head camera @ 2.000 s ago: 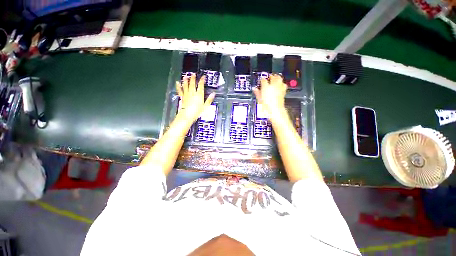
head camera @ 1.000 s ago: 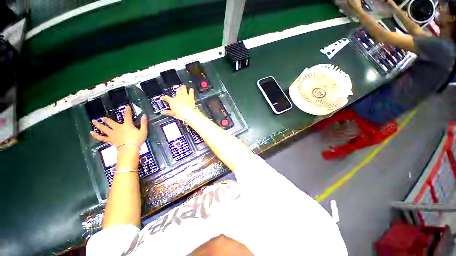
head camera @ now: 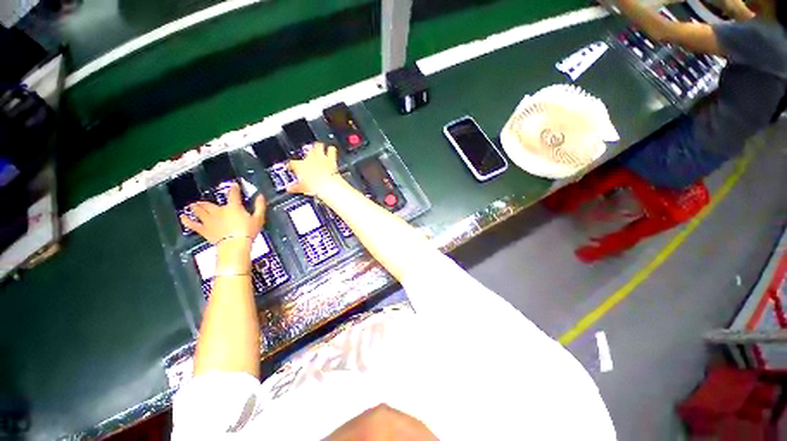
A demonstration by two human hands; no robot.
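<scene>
A clear plastic tray (head camera: 416, 203) holds two rows of black keypad phones. In the near row, a keypad phone (head camera: 311, 232) lies face up with a bright white screen. The far-row screens are dark. At the tray's right end, two phone backs (head camera: 349, 129) lie face down, each with a red spot. My left hand (head camera: 226, 216) rests with spread fingers over the far-row phones at the left. My right hand (head camera: 316, 169) has its fingertips on the keys of far-row phones further right. Neither hand holds a phone. The forearms hide parts of the near row.
A smartphone (head camera: 475, 149), a cream fan (head camera: 558, 132) and a printed paper strip (head camera: 582, 60) lie right of the tray. A black ribbed block (head camera: 407, 89) stands by the metal post (head camera: 395, 36). Another person (head camera: 749, 77) works at the far right beside a second tray.
From two seconds ago, the view has swung right, bringing the other person into sight. Over the last second, the view shifts slightly; both hands stay over the far row.
</scene>
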